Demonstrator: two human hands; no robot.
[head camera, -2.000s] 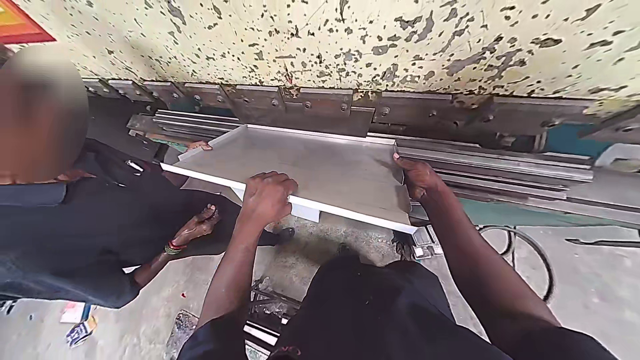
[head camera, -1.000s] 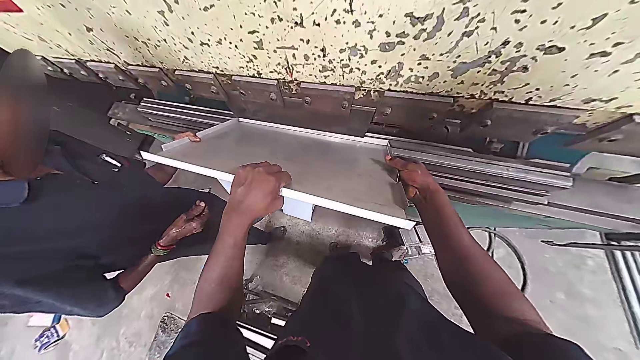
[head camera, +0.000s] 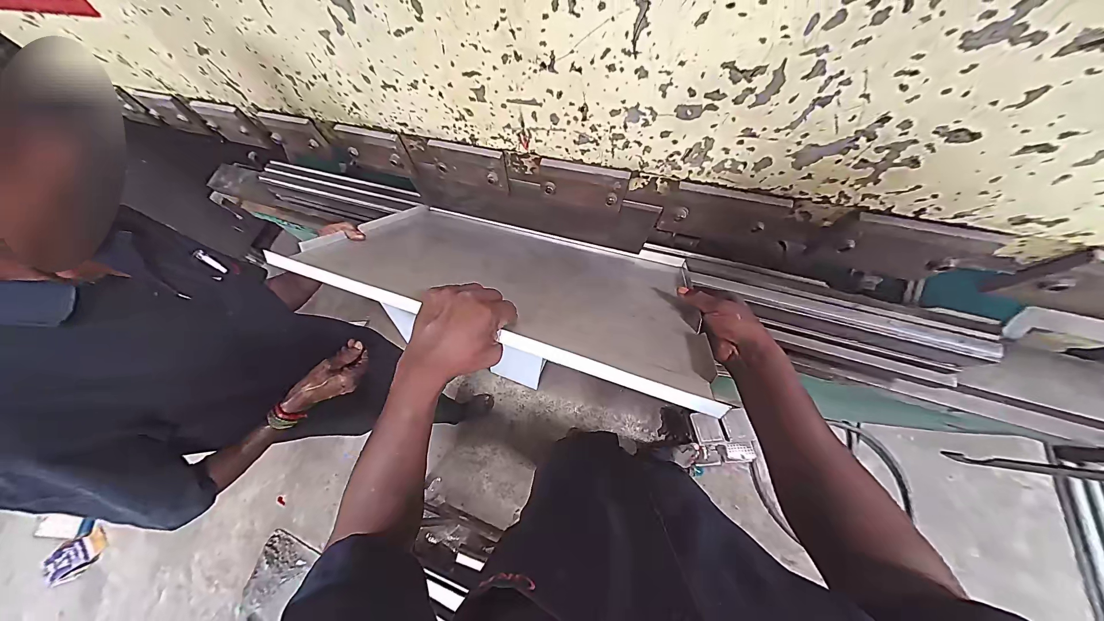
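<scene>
A wide sheet-metal panel with bent-up edges lies nearly flat in front of me, its far edge at the tooling of a press brake. My left hand is closed over the panel's near white lip, left of its middle. With my right hand I grip the right-hand flange, thumb at the upper side; the fingers underneath are partly hidden. A white bent flap shows below the near edge. At the panel's far left corner, a co-worker's hand touches the flange.
A co-worker in dark clothes stands close at my left, the other hand beside the panel. Long metal die rails run left and right along the machine. A cable loops at the right, near a dark rod. A foot pedal seems to lie below.
Both my hands keep their hold on the panel, and the co-worker's hand stays at its far left corner. No other plain change shows beyond small shifts of the view.
</scene>
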